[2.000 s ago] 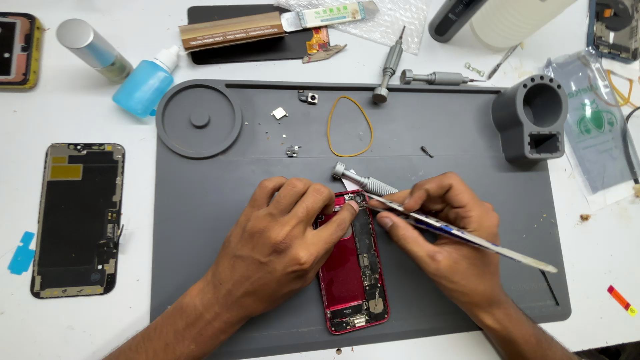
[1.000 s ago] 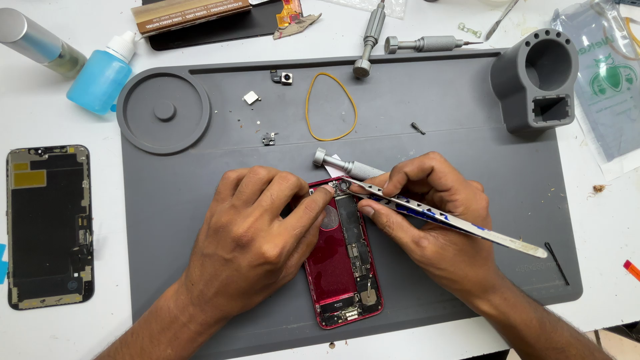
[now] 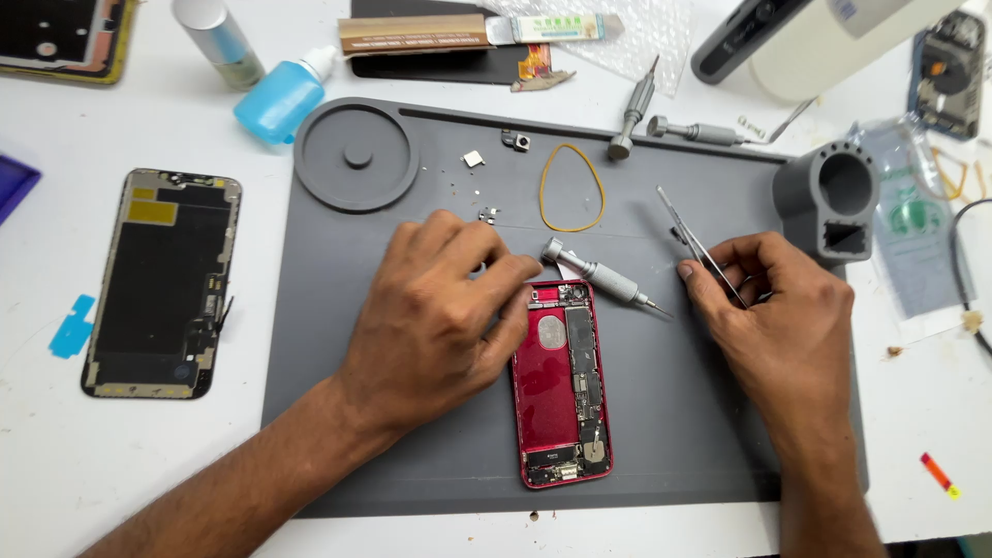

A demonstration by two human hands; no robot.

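An opened red phone housing [image 3: 547, 387] lies on a grey work mat [image 3: 434, 465], its circuit board along the right side. My left hand [image 3: 449, 318] hovers at its upper left edge, fingers curled; whether something small is between the fingertips cannot be told. My right hand [image 3: 767, 302] grips metal tweezers [image 3: 701, 252] to the right of the housing, their tips pointing up and left beside a small black part [image 3: 677, 234]. Between the hands lies a grey precision screwdriver [image 3: 608, 283]. A yellow rubber band [image 3: 542, 186], a camera module [image 3: 517, 141] and small metal pieces [image 3: 487, 215] rest above.
A phone display assembly [image 3: 159, 287] lies left of the mat, near a blue bottle [image 3: 280, 101]. Two more screwdrivers [image 3: 635, 108] [image 3: 697, 132] lie at the mat's top edge. A grey tool holder [image 3: 825, 201] stands at the upper right, beside a plastic bag [image 3: 914, 232].
My right hand has moved right with the tweezers, away from the housing's top to beside the small black part. My left hand has drawn back from the top corner of the housing.
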